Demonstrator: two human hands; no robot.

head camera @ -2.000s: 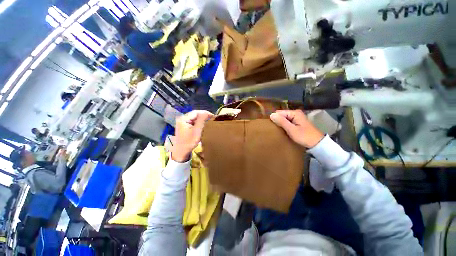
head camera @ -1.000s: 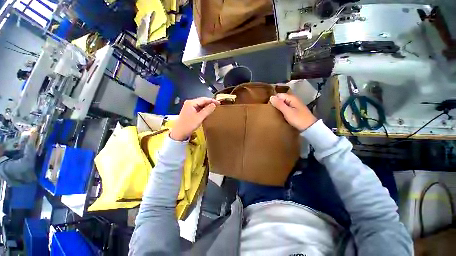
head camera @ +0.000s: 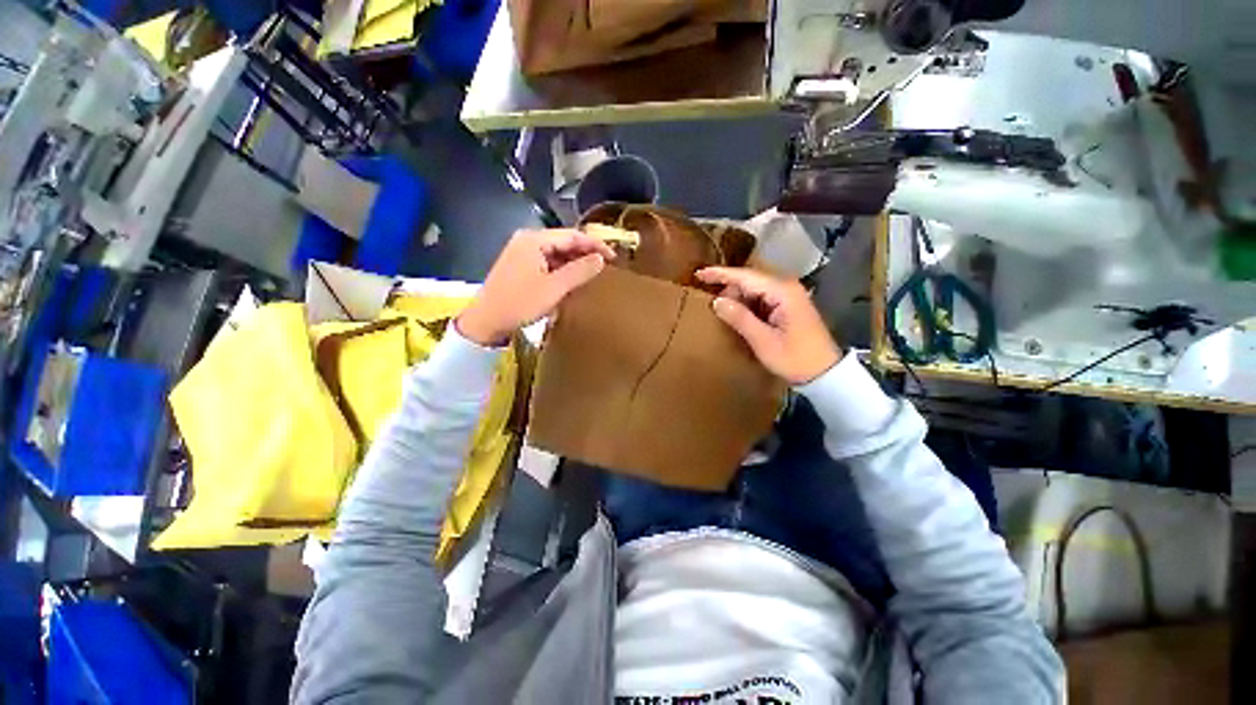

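Note:
A brown tote bag (head camera: pixel 641 379) hangs in front of me above my lap, its plain panel with a centre seam facing me. My left hand (head camera: pixel 537 282) pinches the rim at the left, beside a short pale tan strip (head camera: pixel 616 238). My right hand (head camera: pixel 771 320) has its fingertips on the rim just right of the centre seam. The darker bag interior and thin handle loops show behind the rim. Any loose thread is too fine to see.
Green-handled scissors (head camera: pixel 941 317) lie on the white machine table (head camera: pixel 1074 351) at right, below the sewing machine. Another brown bag (head camera: pixel 634 35) lies on a side table. Yellow pieces (head camera: pixel 269 420) are heaped at left. A bag with a looped handle (head camera: pixel 1132 599) lies at lower right.
My right hand has moved inward along the rim, from near the right corner to beside the centre seam. The rim and seam now bend. The view has tilted down and turned.

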